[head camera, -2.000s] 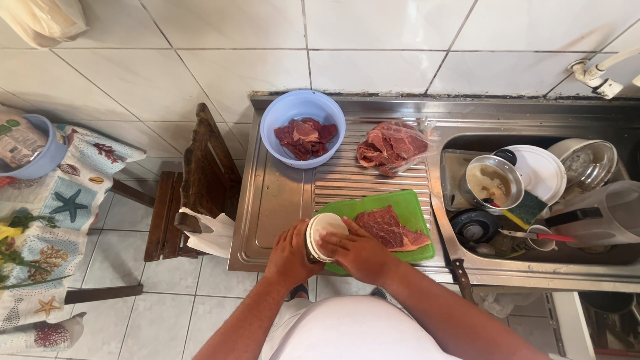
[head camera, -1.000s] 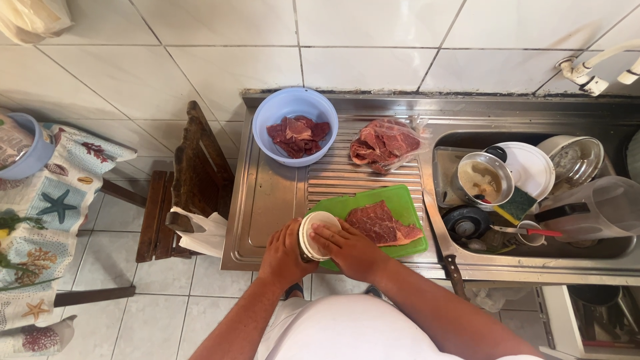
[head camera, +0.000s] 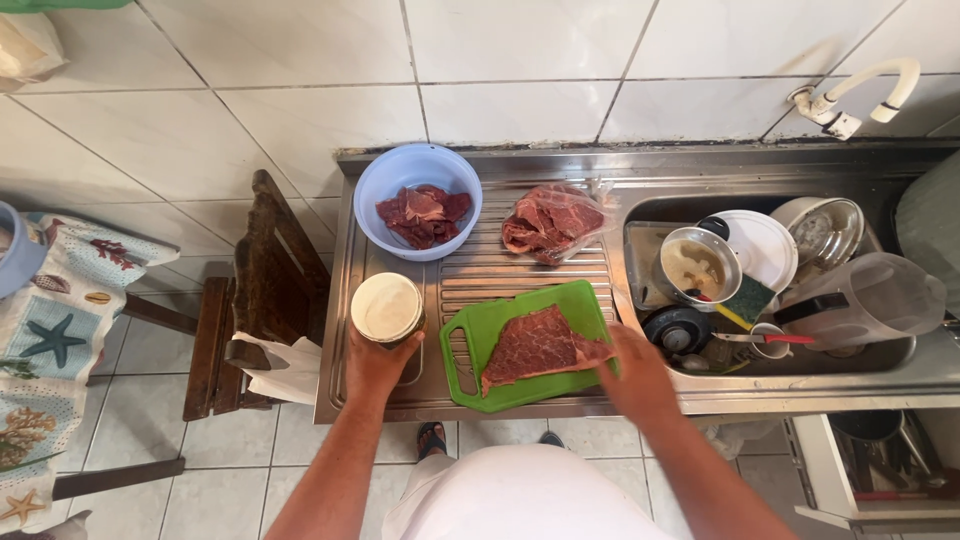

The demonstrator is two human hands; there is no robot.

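Note:
My left hand [head camera: 375, 367] grips a round tub with a pale lid [head camera: 387, 306] over the left part of the steel drainboard. My right hand [head camera: 636, 371] is at the right edge of the green cutting board [head camera: 461, 326], its fingers by the narrow end of a raw meat slab [head camera: 529, 349]; whether they touch it is unclear. Behind stands a light blue plastic bowl [head camera: 367, 217] with cut meat pieces [head camera: 424, 214] inside. More raw meat in a clear plastic bag [head camera: 555, 221] lies on the ridged drainboard to the bowl's right.
The sink [head camera: 885, 360] at right holds a metal pot [head camera: 701, 270] of cloudy liquid, a white plate [head camera: 761, 244], a clear pitcher [head camera: 870, 304], a sponge [head camera: 750, 301] and a red-handled knife [head camera: 772, 338]. A wooden chair [head camera: 259, 300] stands left of the counter. An open drawer [head camera: 825, 472] sits below the sink.
My left hand has moved left with the tub, away from the board. My right hand has left the lid and moved right to the board's right edge, where the whole meat slab now shows.

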